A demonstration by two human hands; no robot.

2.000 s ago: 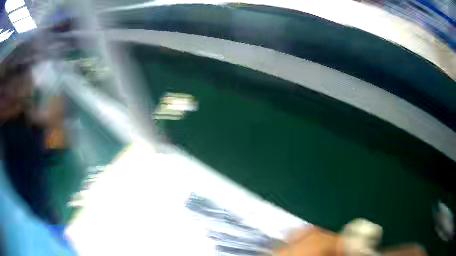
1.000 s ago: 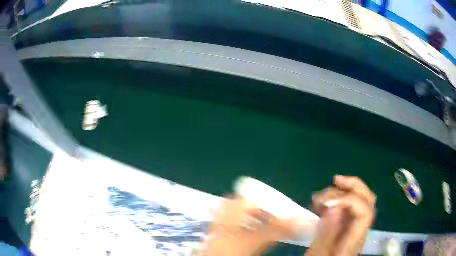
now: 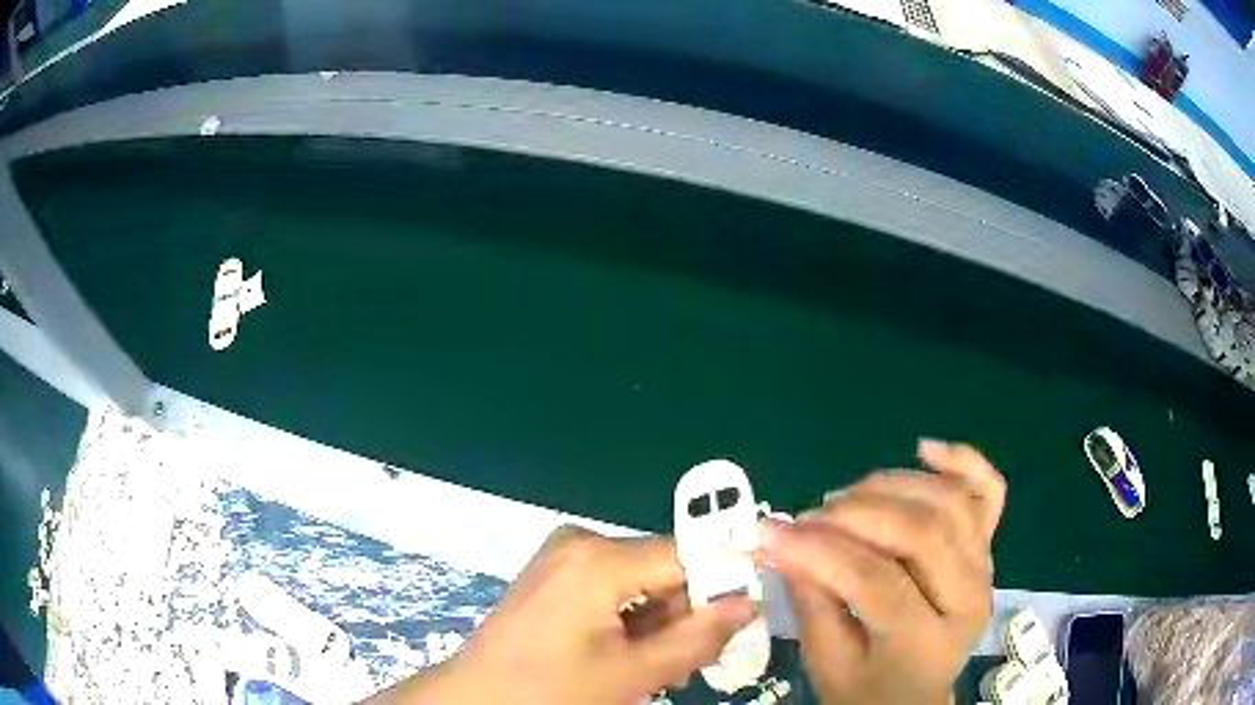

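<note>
My left hand (image 3: 599, 613) holds a white oval car base (image 3: 719, 530) over the near edge of the belt. The base stands lengthwise with two dark slots near its far rounded end. My right hand (image 3: 888, 565) has thumb and index finger at the base's right side, with a small white insert (image 3: 774, 514) at its fingertips. The right hand's other fingers are half curled. Another white piece shows below the base, partly hidden by the left fingers.
The green conveyor belt (image 3: 551, 331) carries a base with a small square piece (image 3: 226, 303) at left and a printed shell (image 3: 1115, 471) at right. A clear plastic bag (image 3: 330, 565) lies at left. Stacked bases (image 3: 1025, 661), a phone (image 3: 1096, 658) and a filled parts bag (image 3: 1197, 654) are at lower right.
The blurred white piece at my left hand now shows as an upright base. My right hand has moved closer to it and touches its side. The view has shifted slightly.
</note>
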